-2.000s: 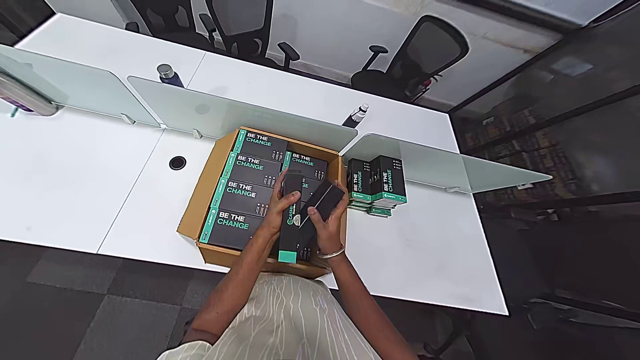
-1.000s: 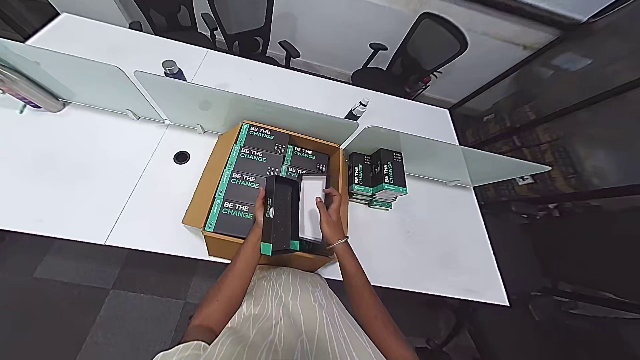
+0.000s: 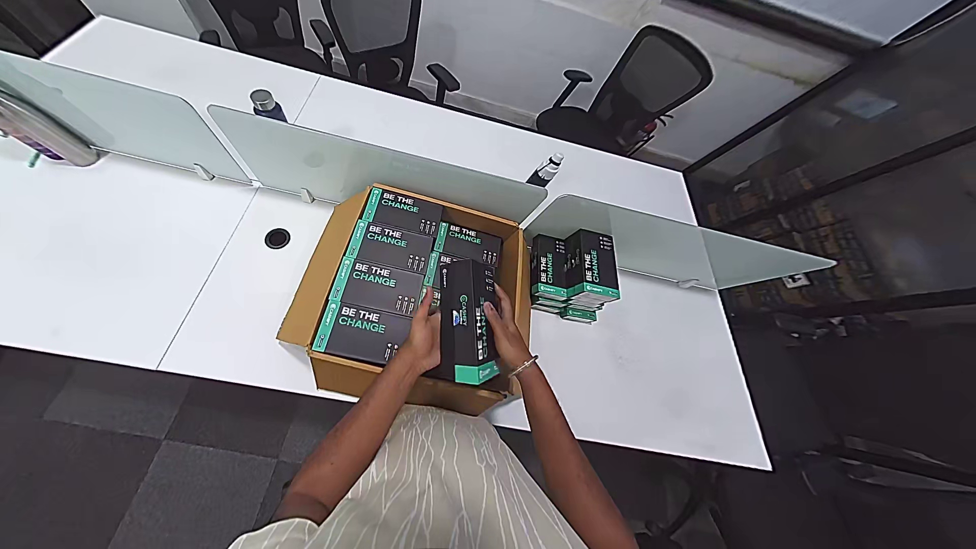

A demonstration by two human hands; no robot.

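Between my left hand (image 3: 424, 335) and my right hand (image 3: 506, 329) is a black and green product box (image 3: 471, 320), gripped from both sides and looking closed. It is above the right front part of an open cardboard carton (image 3: 305, 305). Inside the carton, similar black boxes with green ends (image 3: 385, 248) lie in two columns; the held box and my hands hide part of the right column. A bracelet is on my right wrist. To the right of the carton, more such boxes (image 3: 593, 263) are stacked on the white desk (image 3: 648, 366).
Frosted glass dividers (image 3: 381, 164) run along the desk behind the carton. Beyond them stand a dark bottle (image 3: 267, 105) and a black and white bottle (image 3: 546, 169). A round black cable grommet (image 3: 277, 239) is left of the carton. Office chairs (image 3: 648, 84) are at the far side.
One second ago the box in my hands stood open, with a pale inside or piece showing under my right hand. Now its printed black and green faces show and it looks closed.
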